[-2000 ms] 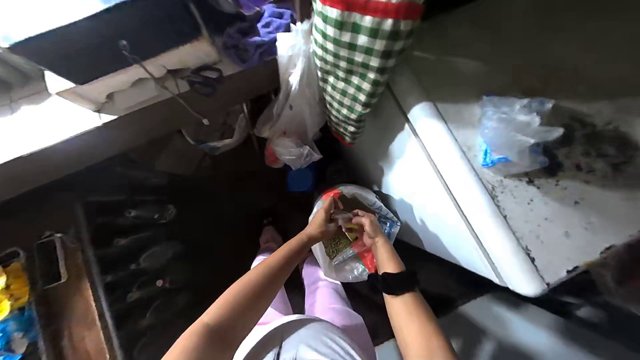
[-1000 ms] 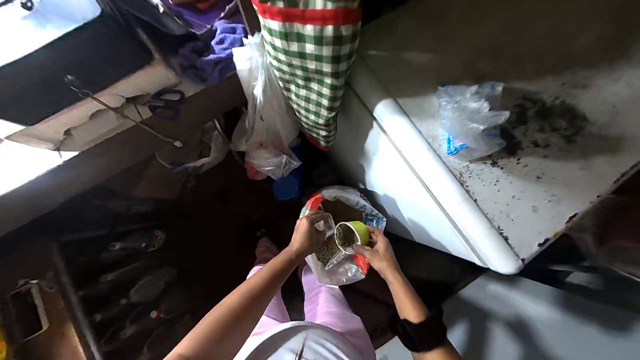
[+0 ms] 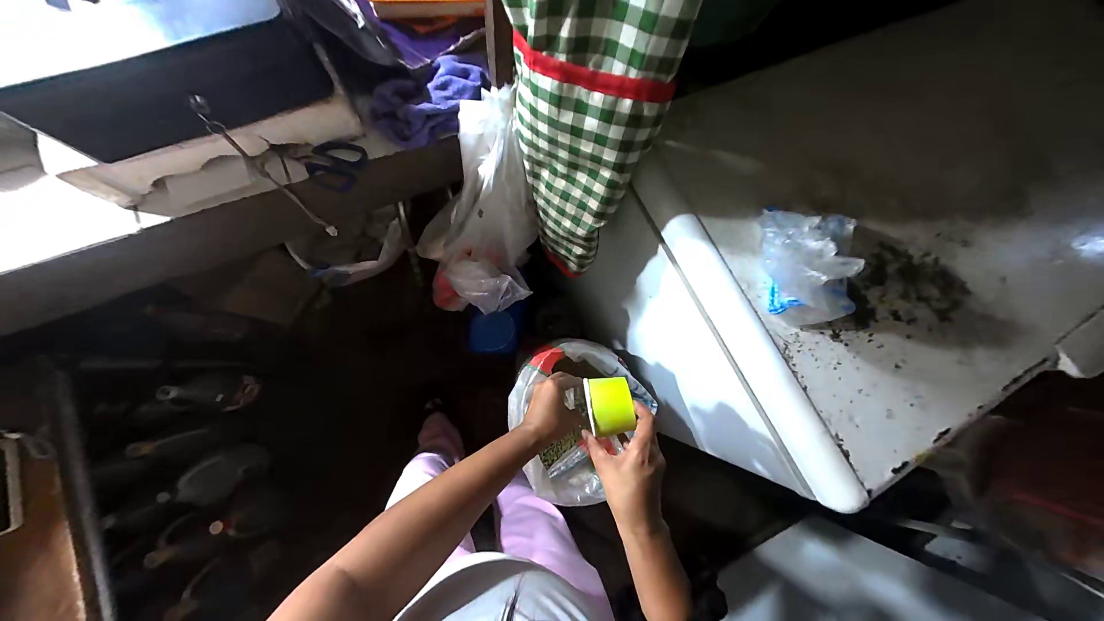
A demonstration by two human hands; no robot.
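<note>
Just in front of my legs is an open plastic bag (image 3: 580, 493) with a small-grained material (image 3: 561, 450) inside. My right hand (image 3: 630, 466) grips a small yellow-green cup (image 3: 611, 405), tipped on its side over the bag with its rim toward the left. My left hand (image 3: 552, 407) is at the cup's mouth, its fingers closed on a clear plastic bag (image 3: 573, 398) that is partly hidden. Whether grains are leaving the cup cannot be seen.
A white surface (image 3: 914, 414) at right holds a crumpled plastic bag (image 3: 806, 267) and dark crumbs (image 3: 914, 289). A checkered cloth (image 3: 578, 147) and a white plastic bag (image 3: 492, 198) hang ahead. Scissors (image 3: 336, 164) hang at upper left; bottles (image 3: 216, 474) lie at lower left.
The yellow-green cup was upright with grains in it one second ago; my right hand has tipped it toward my left hand.
</note>
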